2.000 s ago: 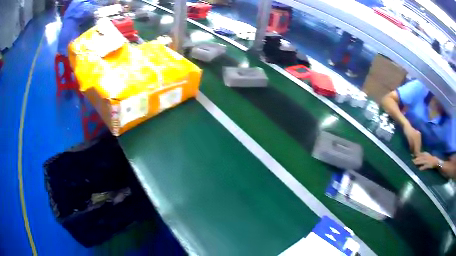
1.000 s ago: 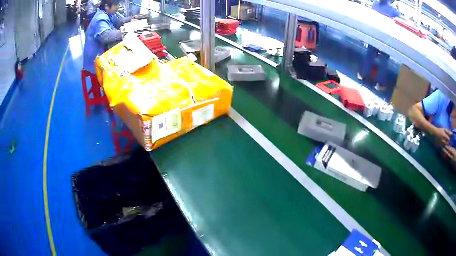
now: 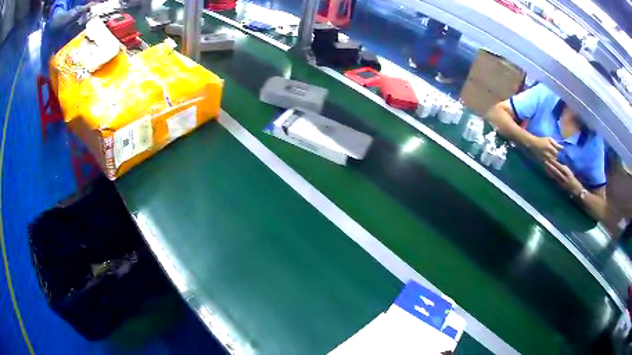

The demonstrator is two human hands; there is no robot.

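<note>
Flat white cartons with blue ends (image 3: pixel 424 305) lie at the near edge of the green belt, cut off by the bottom of the picture. A white and grey retail box with a small blue end (image 3: pixel 322 134) lies on the belt past the pale strip. A pale grey tray or insert (image 3: pixel 293 93) lies just behind it. Neither of my hands is clearly in view. A tiny dark patch at the bottom edge by the cartons is too small to name.
A yellow-wrapped carton (image 3: pixel 142 97) stands at the left on the near side. A black lined bin (image 3: pixel 90 256) is on the floor below it. Red trays (image 3: pixel 396 91) and small white pieces (image 3: pixel 493 149) line the far side, where a person in blue (image 3: pixel 558 139) sits.
The grey tray and the retail box have moved away along the belt, toward the upper left. The view has swung right, showing more of the flat cartons and the opposite worker.
</note>
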